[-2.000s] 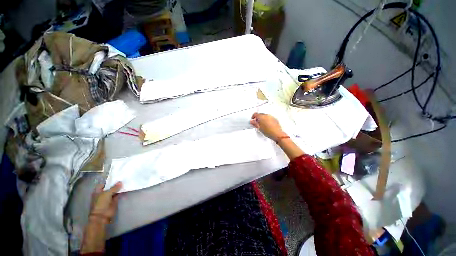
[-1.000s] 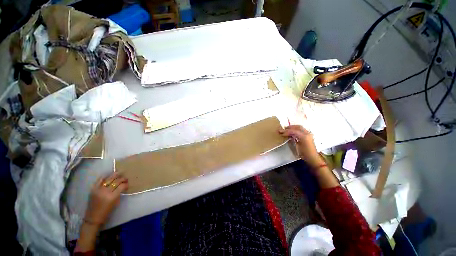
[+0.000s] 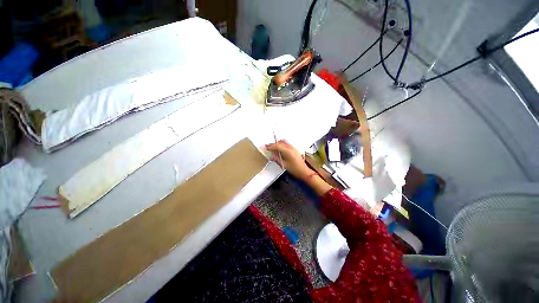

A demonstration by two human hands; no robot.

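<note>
A cut fabric strip (image 3: 168,216) lies tan face up along the table's near edge, with thin white margins. My right hand (image 3: 288,157) is at its right end, fingertips on the corner, with a very thin red-pink marking pen between the fingers. My left hand is not in view. The cream cardboard template (image 3: 148,151) lies just beyond the strip, apart from it, with brown patches at its ends. The marked strip pile (image 3: 94,115) lies farther back.
An iron (image 3: 291,86) stands on a stained white cloth (image 3: 307,121) at the right. Spare red-pink sticks (image 3: 47,203) lie by the template's left end. Crumpled white cloth (image 3: 19,186) is at the left edge. A fan (image 3: 499,245) is at the lower right.
The strip has been turned from white face up to tan face up. The view has swung right, so my left hand has left the picture. My right hand stays at the strip's right end.
</note>
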